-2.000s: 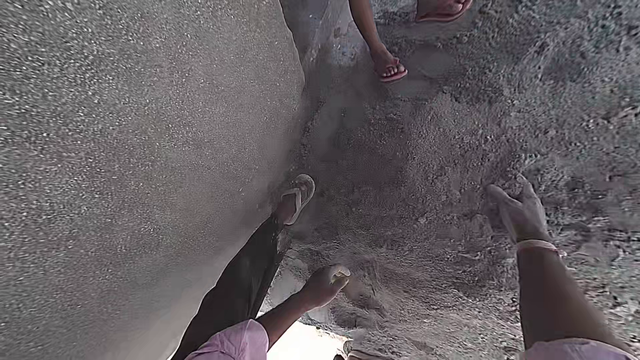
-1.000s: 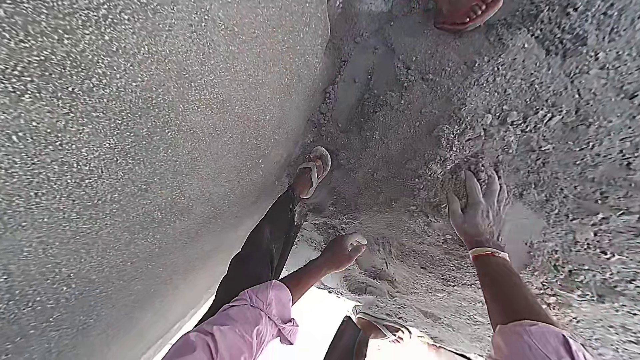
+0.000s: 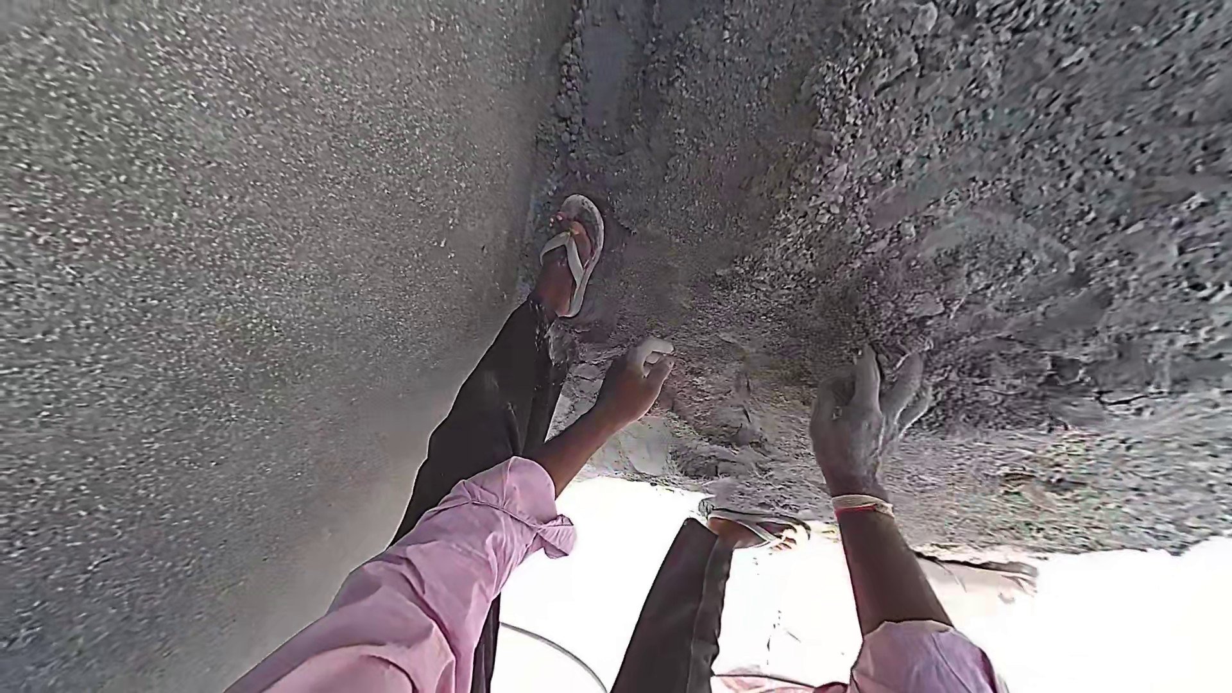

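Observation:
My left hand (image 3: pixel 635 383) is curled in a loose fist above the ground in the middle, its fingertips coated with pale dust; no object shows in it. At the right, my right hand (image 3: pixel 864 419), grey with dust and with a band at the wrist, has its fingers apart and slightly bent. It is low over the loose grey sand-like material (image 3: pixel 866 308), and I cannot tell whether the fingertips touch it. Both arms have rolled pink sleeves.
A rough, speckled grey wall-like surface (image 3: pixel 269 241) fills the left side. One foot in a pale flip-flop (image 3: pixel 577 255) stands close beside it; another sandalled foot (image 3: pixel 760 527) is lower down, by bright ground. A thin cable (image 3: pixel 553 647) lies at the bottom.
My right hand has come closer to my left hand, its fingers now more bent. Another person's feet in reddish flip-flops, seen earlier at the top, are out of view. The view has shifted.

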